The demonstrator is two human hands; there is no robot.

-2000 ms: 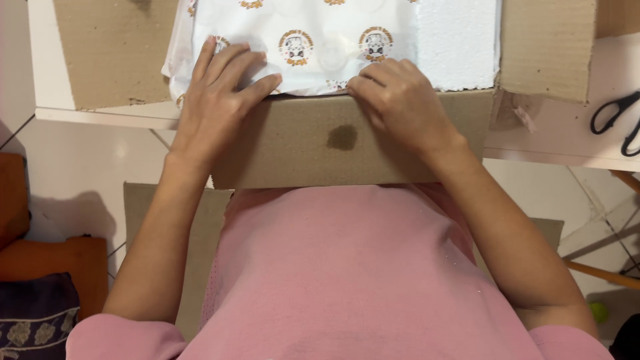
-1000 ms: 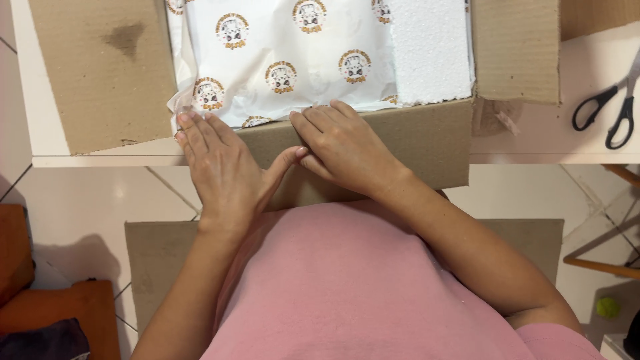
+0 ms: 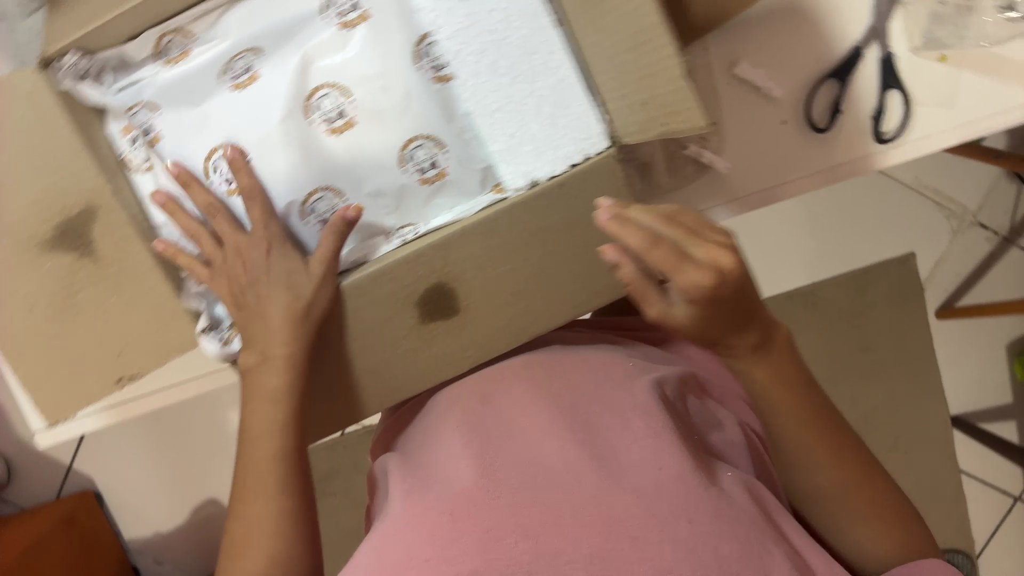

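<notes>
An open cardboard box [image 3: 480,264] holds a package in white printed wrapping [image 3: 280,104], with a white foam sheet [image 3: 512,88] along its right side. My left hand [image 3: 256,248] lies flat on the lower left of the wrapping, fingers spread, gripping nothing. Off the box's near right corner is my right hand [image 3: 680,272], raised in front of my body with its fingers loosely bent and slightly blurred; nothing shows in it. The wrapping bunches at the left edge of the box.
Black-handled scissors [image 3: 860,88] lie on the white table [image 3: 768,160] at the right, near scraps of clear plastic. Box flaps stick out left and right. A large cardboard piece [image 3: 872,352] is below the table edge, and an orange object [image 3: 64,536] is at the lower left.
My right hand has left the near edge of the box and moved right. My left hand has moved from the near left corner onto the wrapping. The view has turned and come closer.
</notes>
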